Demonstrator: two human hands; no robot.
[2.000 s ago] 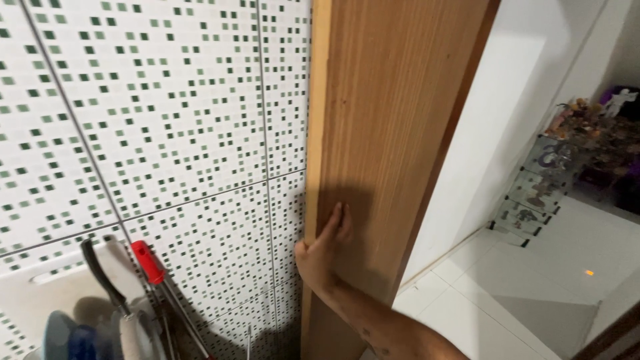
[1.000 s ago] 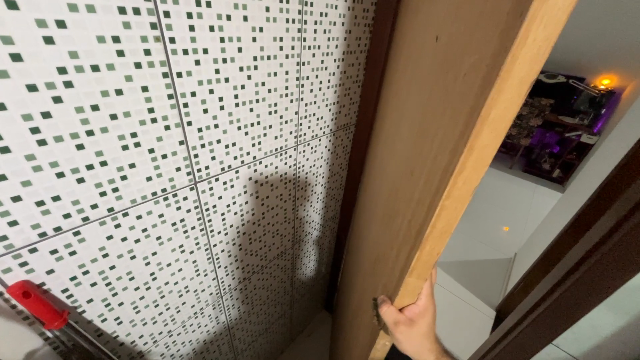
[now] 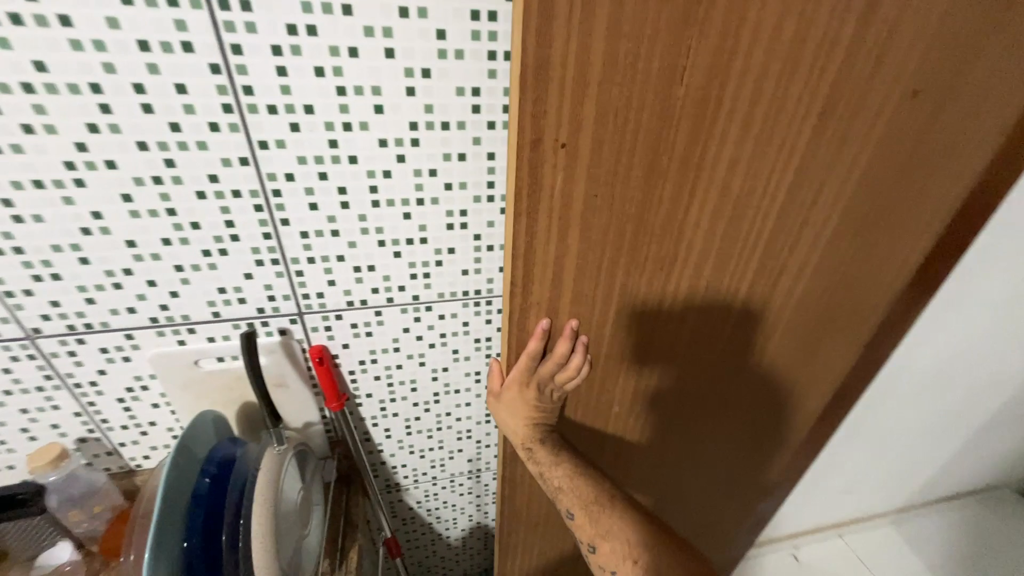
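A brown wood-grain door (image 3: pixel 720 200) stands beside the tiled wall, its pale edge running up the middle of the view. My right hand (image 3: pixel 540 388) lies against the door's face near that edge, back of the hand toward me. Its fingers point up and are slightly apart, and the thumb rests at the edge. The forearm comes in from the lower right. A dark shadow falls on the door to the right of the hand. My left hand is out of view.
At the lower left are a white cutting board (image 3: pixel 216 372), a black-handled pan (image 3: pixel 292 504), blue dishware (image 3: pixel 216 504) and a cork-topped bottle (image 3: pixel 76 488). A metal pole with a red grip (image 3: pixel 326 376) leans by the wall (image 3: pixel 384 200). White floor (image 3: pixel 920 528) shows at the lower right.
One second ago my right hand held the door's edge; now it lies on the face. The door's face spreads wider across the view, which has shifted, and the dishes are back in sight.
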